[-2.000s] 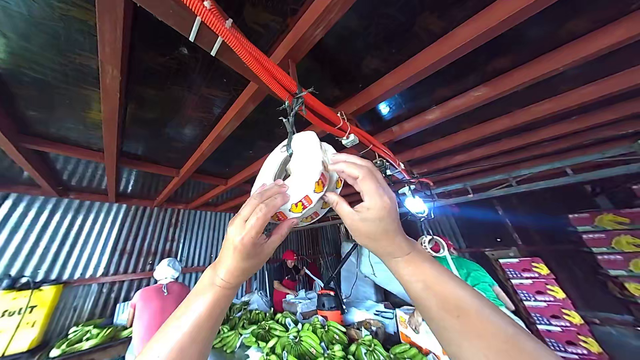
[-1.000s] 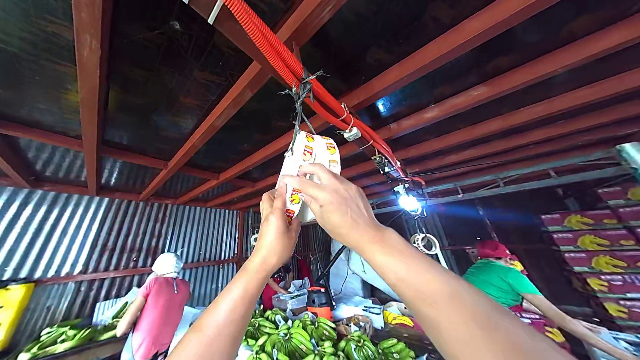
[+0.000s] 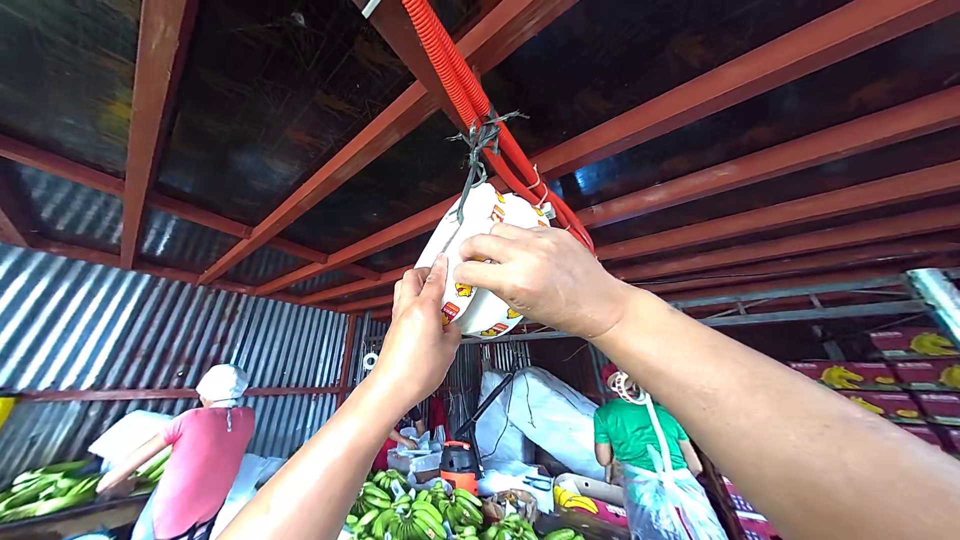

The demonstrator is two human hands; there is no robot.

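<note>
Rolls of printed sticker labels [image 3: 480, 217] hang side by side from a dark cord [image 3: 474, 154] tied round the red corrugated conduit overhead. My left hand [image 3: 424, 322] holds the lower left edge of the near roll, its thumb against the roll's side. My right hand [image 3: 544, 277] reaches over the front of the rolls with fingers bent and fingertips at the printed face; whether it pinches a label cannot be told. Part of the rolls is hidden behind both hands.
Green bananas [image 3: 409, 514] lie below. A person in pink [image 3: 206, 457] stands at left and a person in green [image 3: 637, 431] at right. Behind are an orange-and-black canister [image 3: 459, 469] and stacked banana cartons [image 3: 892, 375]. Red roof beams [image 3: 705, 67] run overhead.
The rolls have turned on their cord, and my right hand lies across their front. The person in green, earlier leaning to the right with an arm out, now stands with back turned.
</note>
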